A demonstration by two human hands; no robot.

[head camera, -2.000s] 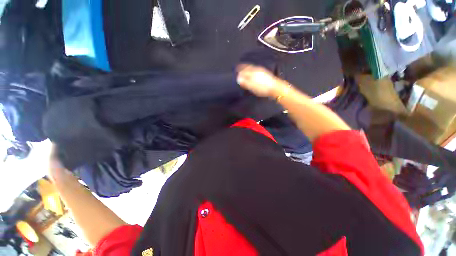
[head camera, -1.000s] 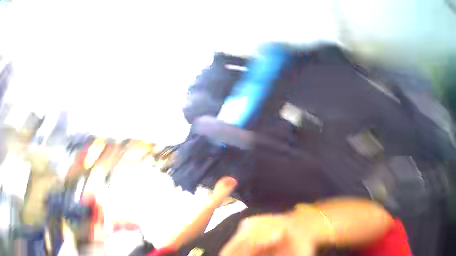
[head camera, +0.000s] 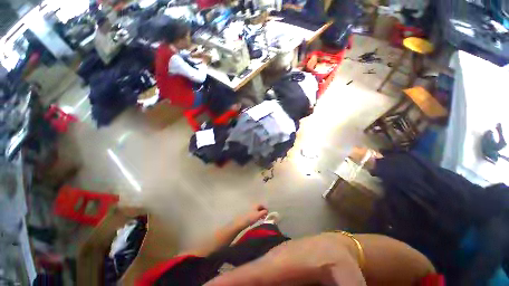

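Observation:
My left hand (head camera: 258,211) is small at the lower middle, beside a pale loop or cord (head camera: 271,218); whether its fingers hold anything is unclear. My right arm reaches in from the lower right with a gold bracelet, and my right hand (head camera: 290,265) is partly cut off by the bottom edge, its fingers hidden. No held item can be made out in it. Dark navy cloth (head camera: 424,201) lies in a large heap at the right. No iron shows.
A person in a red vest (head camera: 170,75) sits at a sewing table (head camera: 245,78). Piled garments (head camera: 259,134) stand near that person. A red stool (head camera: 86,205) and an open carton (head camera: 146,237) are lower left. A yellow-topped stool (head camera: 417,46) and a wooden stool (head camera: 425,101) are upper right.
The view has swung left from the pressing table to the workshop floor. Both hands have left the dark cloth, which now shows at the right. The iron has gone out of view.

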